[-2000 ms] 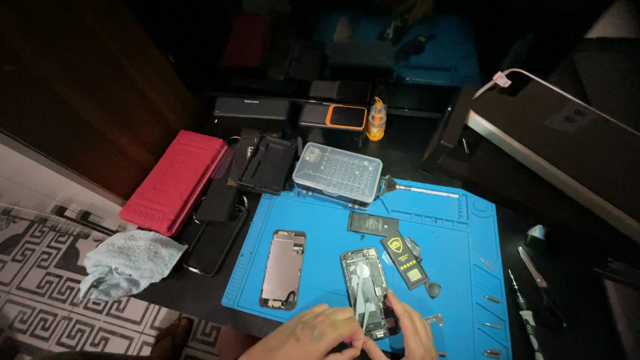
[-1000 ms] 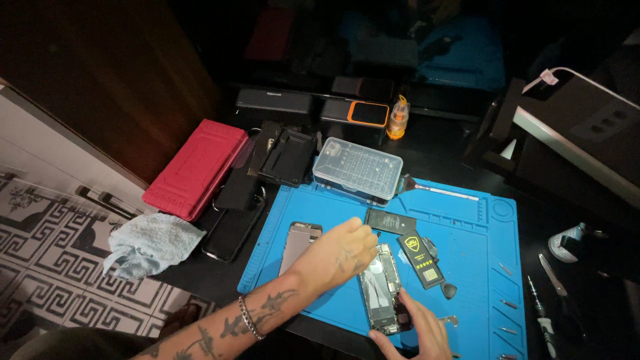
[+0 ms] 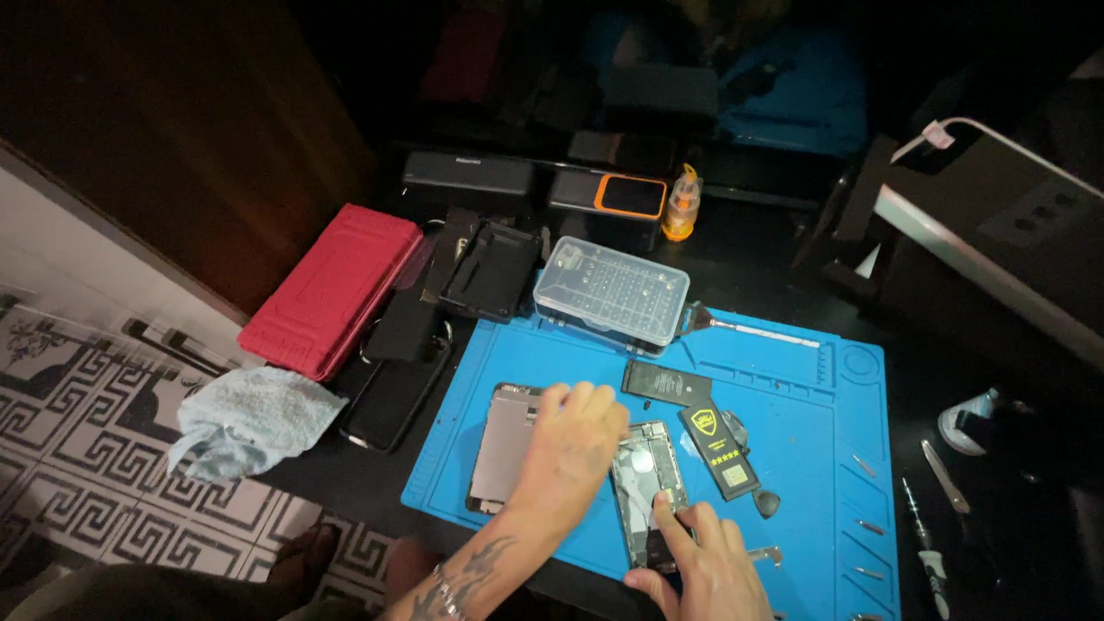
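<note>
On a blue silicone repair mat point(image 3: 806, 457) lies an opened smartphone body point(image 3: 645, 492) with its inner parts bare. My right hand point(image 3: 711, 561) grips the lower part of its frame, thumb at the left edge and fingers over the right side. My left hand point(image 3: 573, 453), fingers curled, is above the phone's upper left corner; whether it pinches something is too unclear to tell. Partly under that hand rests a detached phone screen assembly point(image 3: 500, 448), back side up. Right of the phone lie a black battery with a yellow logo point(image 3: 720, 448), another battery point(image 3: 666, 382) and a dark pick point(image 3: 766, 503).
Behind stand a clear-lidded bit case point(image 3: 612, 289), a brush point(image 3: 750, 329) and an orange-capped bottle point(image 3: 683, 207). To the left are a red case point(image 3: 332, 289), a black phone case point(image 3: 397, 388) and a light cloth point(image 3: 254, 423). A screwdriver point(image 3: 927, 543) and tweezers point(image 3: 944, 476) lie right.
My left hand has risen from the phone's lower end to its upper left, now partly over the screen assembly. My right hand stays at the phone's lower right.
</note>
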